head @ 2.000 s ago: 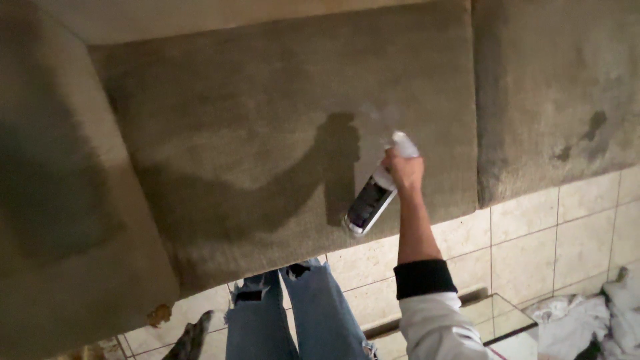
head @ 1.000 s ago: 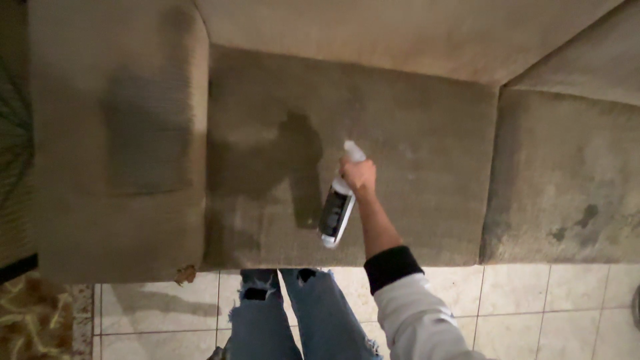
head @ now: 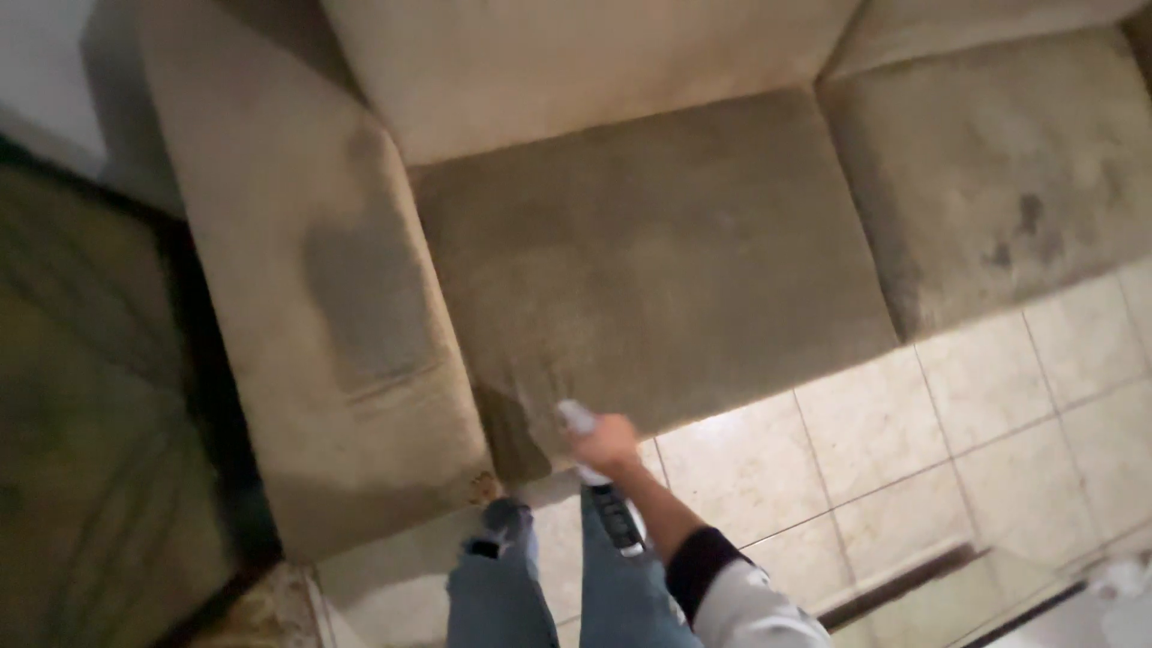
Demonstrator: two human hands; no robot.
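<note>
My right hand (head: 607, 445) grips the neck of a white spray bottle (head: 616, 522) with a dark label, its nozzle pointing up toward the front edge of a sofa seat cushion (head: 648, 270). The bottle's lower part hangs over my jeans. The cushion is grey-brown fabric and looks darker than the backrest. A dark patch (head: 369, 297) marks the sofa's left armrest (head: 297, 360), and dark spots (head: 1026, 225) show on the right seat cushion (head: 972, 153). My left hand is out of view.
Pale floor tiles (head: 864, 468) run along the sofa's front. A low piece with a dark edge (head: 900, 585) stands at the lower right beside white cloth-like material (head: 1120, 585). Left of the armrest is a dark-framed surface (head: 99, 378). A patterned rug (head: 261, 612) lies at the bottom left.
My right hand with the bottle has moved from over the middle of the seat cushion to its front left part, close to my knees. The view has turned and shifted.
</note>
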